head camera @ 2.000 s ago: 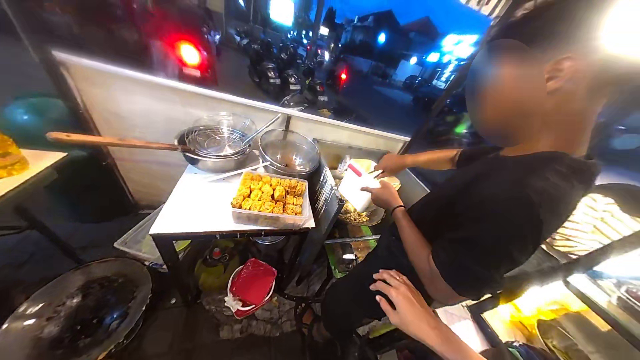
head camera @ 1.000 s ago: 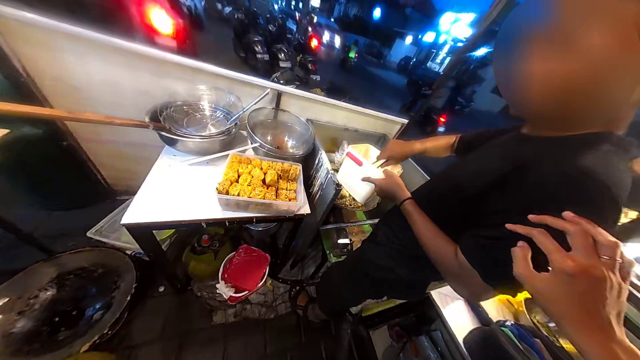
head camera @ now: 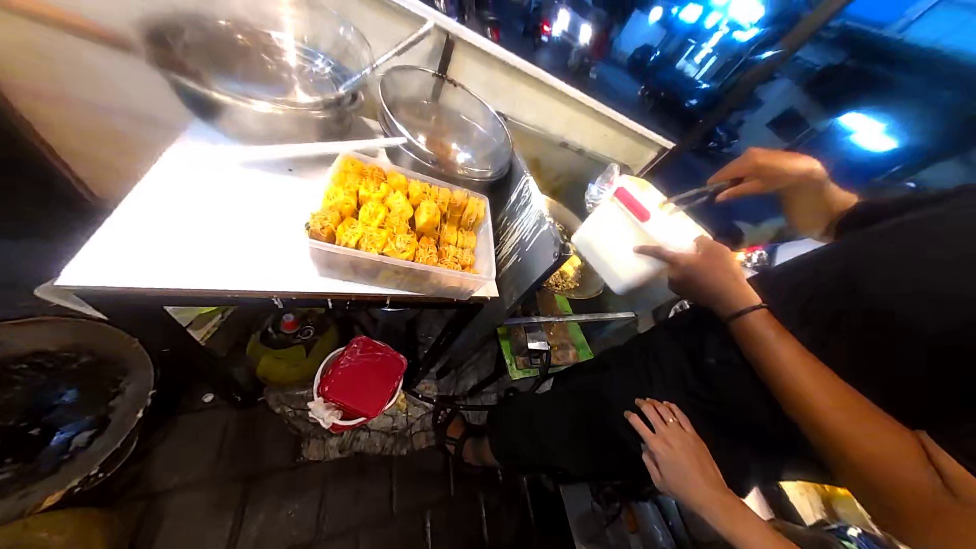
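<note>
My right hand (head camera: 675, 454), with a ring on one finger, is in the lower right, held loosely spread with nothing in it. It appears in front of a co-worker's dark trousers (head camera: 602, 412); whether it touches them I cannot tell. My left hand is out of view. A co-worker's hand (head camera: 705, 274) holds a white container (head camera: 621, 236) with a red mark, and their other hand (head camera: 778, 179) holds a dark-handled utensil (head camera: 701, 196) at its opening. On the white table (head camera: 191, 221) stands a plastic box (head camera: 396, 271) of yellow noodle-wrapped food pieces (head camera: 374, 213).
Metal bowls (head camera: 267, 107) and a round strainer (head camera: 446, 126) stand at the back of the table. A large dark wok (head camera: 69, 412) is at left. Below the table are a green gas cylinder (head camera: 293, 351) and a bucket with a red lid (head camera: 362, 377). The co-worker's foot (head camera: 465, 442) is close by.
My right hand, raised at the right edge one second ago, is now lower and further left. The co-worker still holds the white container. The view has moved closer to the table.
</note>
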